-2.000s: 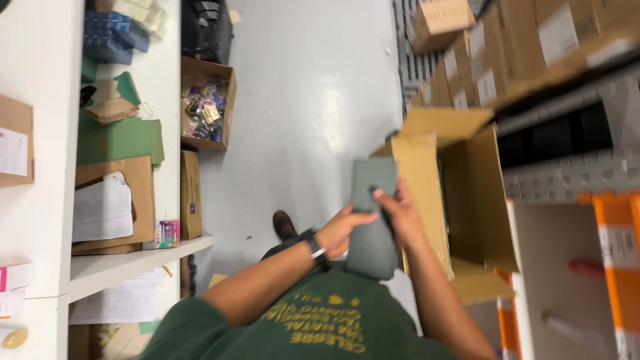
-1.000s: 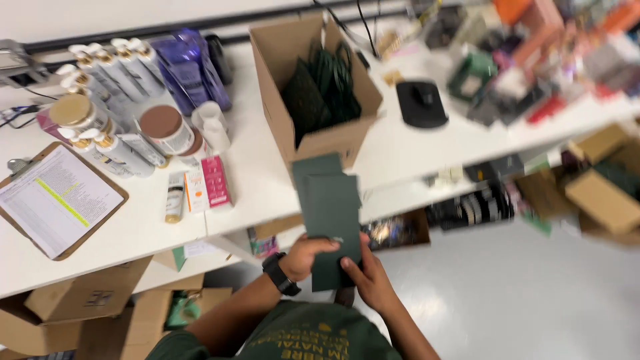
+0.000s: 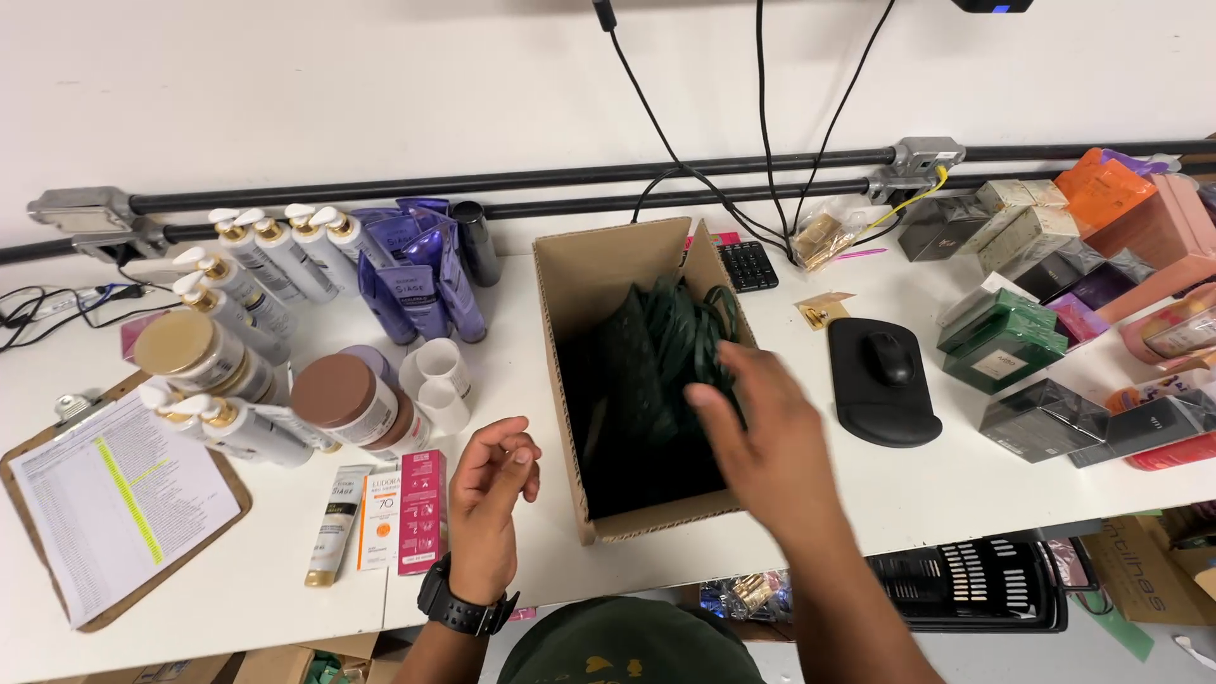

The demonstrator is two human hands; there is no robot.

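An upright cardboard box stands with its top uncovered on the white table. Dark green bags with ribbon handles lie inside; the depth of the box is in shadow. My right hand, slightly blurred, reaches over the box's right edge with fingers spread and nothing held. To the left of the box, my left hand is raised above the table, fingers loosely curled, empty, a black watch on its wrist. Close to it are a pink carton, an orange-and-white carton and a white tube with gold cap.
Pump bottles, purple pouches and lidded jars stand at left, beside a clipboard. A mouse on a black pad and a keyboard lie right of the box. Several perfume cartons crowd the far right. Cables hang behind.
The dark green flat pieces that both hands held one second ago are out of the hands. My hands have moved apart, the right one over the box. The view has turned from the aisle to the table.
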